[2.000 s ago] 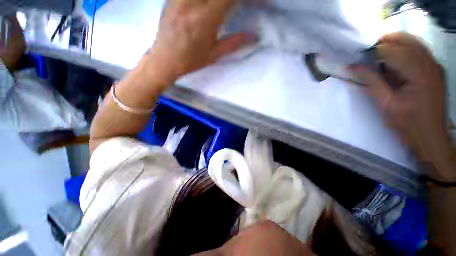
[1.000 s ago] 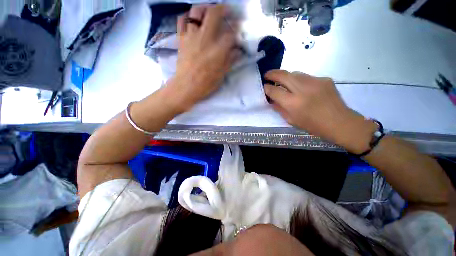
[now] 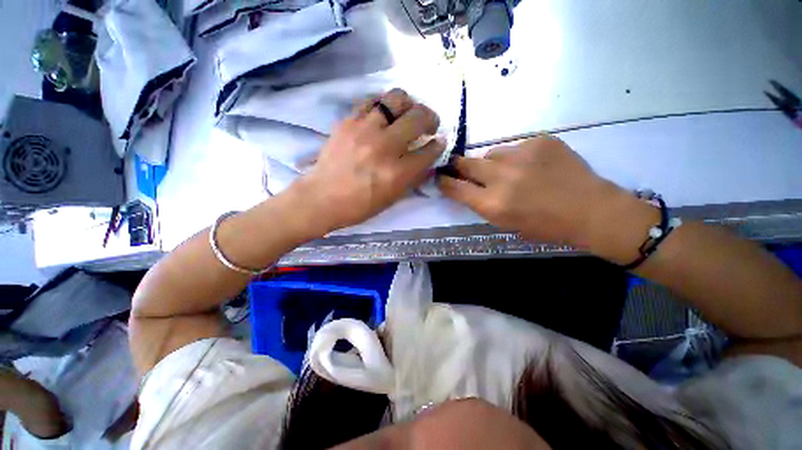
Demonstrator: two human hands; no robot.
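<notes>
A pale grey fabric panel lies on the white table in front of the sewing machine, with a narrow navy edge running up toward the presser foot. My left hand lies on the panel, its fingertips gripping cloth near the navy edge. My right hand pinches the navy edge close beside my left fingertips. The fingertips meet just below the foot and partly hide the cloth between them. I cannot tell whether the edge lies under the foot.
Folded grey pieces with dark edges lie at the upper left. Snips lie at the far right. A blue bin is below the ruler-marked table edge. Another person's arm shows at the lower left.
The view has levelled and shifted. Both hands have come together at the cloth below the foot. The broad navy part seen earlier now shows as a narrow edge pointing toward the foot.
</notes>
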